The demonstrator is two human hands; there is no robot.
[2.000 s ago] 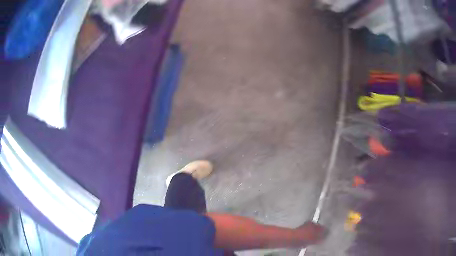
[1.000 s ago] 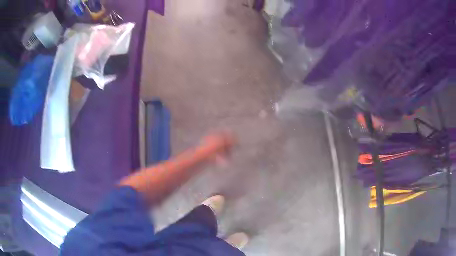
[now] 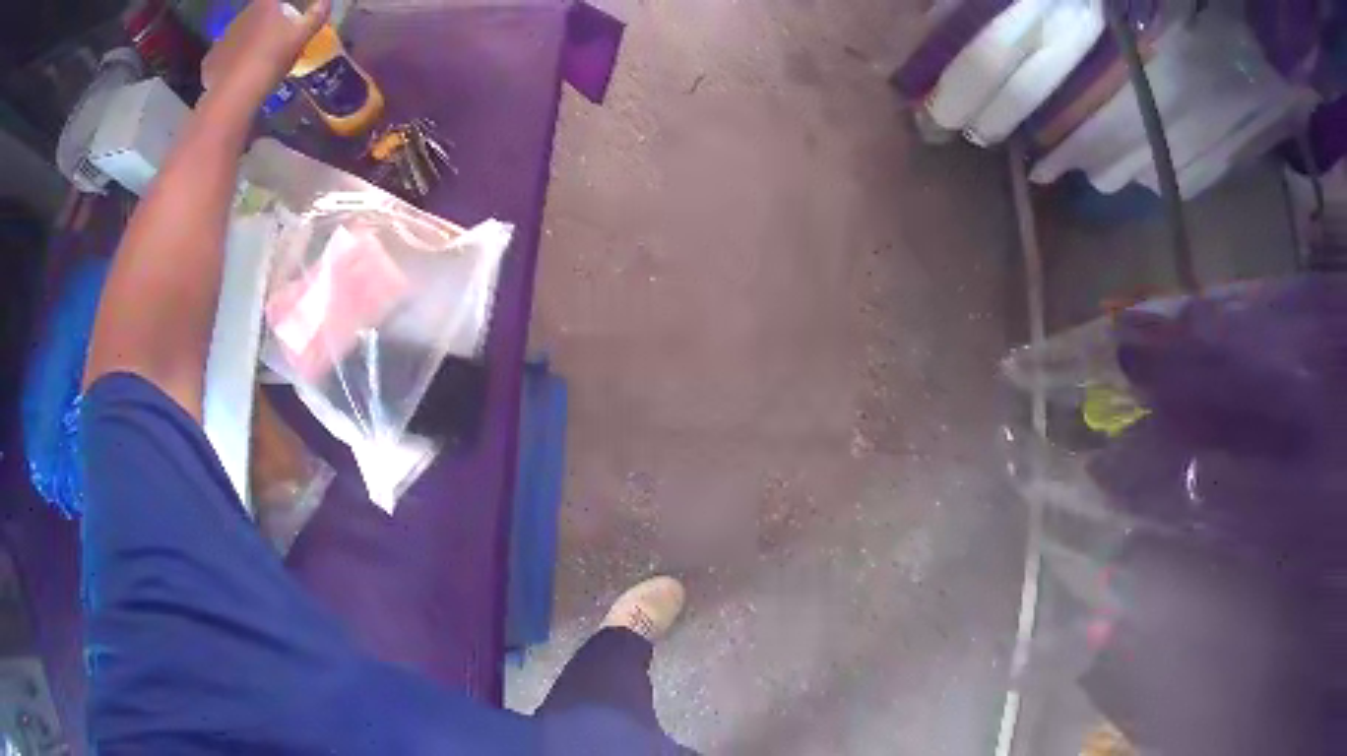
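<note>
My left hand [image 3: 276, 33] is at the top left edge of the picture, over the far end of the purple-covered table [image 3: 421, 591]. The bare forearm comes out of a blue sleeve. The fingers are small and partly cut off, and their grip cannot be made out. Just beside the hand is a yellow-orange bottle-like item with a dark label [image 3: 343, 92]. Near it lies a small metal cluster, perhaps keys or scissors [image 3: 409, 155]. An open clear bag with pinkish contents [image 3: 347, 296] lies nearer on the table. My right hand is not in view.
A pale strip [image 3: 234, 369] lies partly behind my arm. A white box [image 3: 141, 136] and blue plastic [image 3: 59, 387] are at the left. At the right, purple garments in clear film [image 3: 1241, 428] hang by a metal rail [image 3: 1030, 591]. White-wrapped rolls [image 3: 1019, 67] are at the top right.
My left arm has swung from over the floor to the far left, over the table. The view has shifted, showing more of the table's far end. The right hand is gone from view.
</note>
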